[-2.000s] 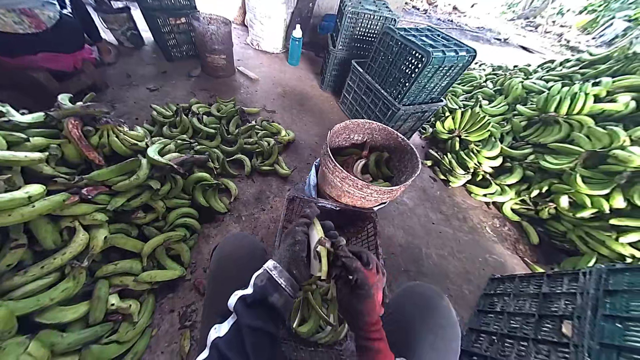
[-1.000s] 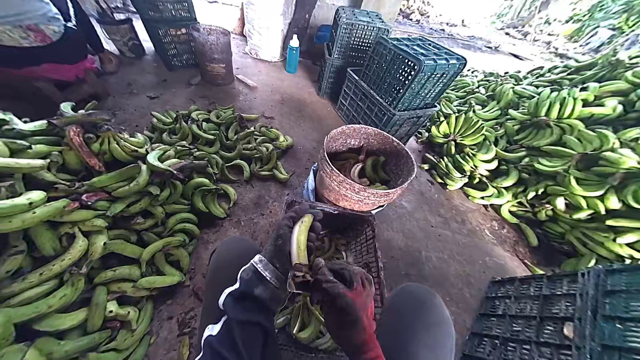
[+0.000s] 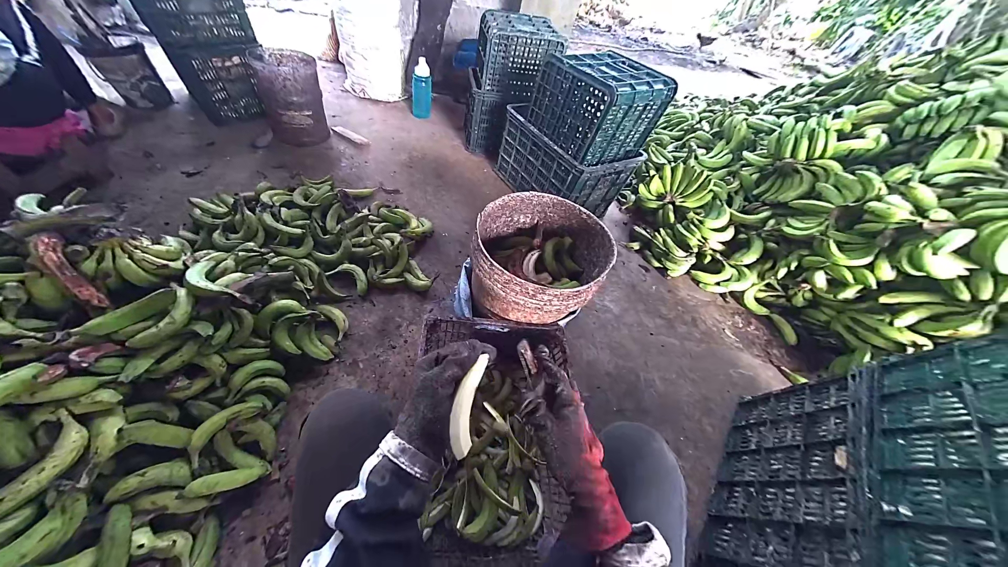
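My left hand (image 3: 441,390), in a dark dirty glove, holds a peeled pale plantain (image 3: 468,405) upright over a dark plastic crate (image 3: 556,339). To its right is my right hand (image 3: 549,402), in a dark glove with a red cuff, closed on a small tool with a brownish end (image 3: 527,358); its blade cannot be made out. Green peels (image 3: 492,504) lie in the crate below both hands. Just beyond the crate stands a round, stained bucket (image 3: 543,295) with peeled and green pieces inside.
Green plantains (image 3: 157,402) lie heaped at left, with a larger pile (image 3: 827,213) at right. Plastic crates (image 3: 602,98) are stacked behind the bucket; others (image 3: 866,457) stand lower right. A blue bottle (image 3: 421,93) and rusty drum (image 3: 290,98) are farther back. A person (image 3: 47,87) is at upper left.
My hands have moved apart. The plantain, partly in its skin two seconds ago, is now bare in my left hand. The person at upper left has shifted.
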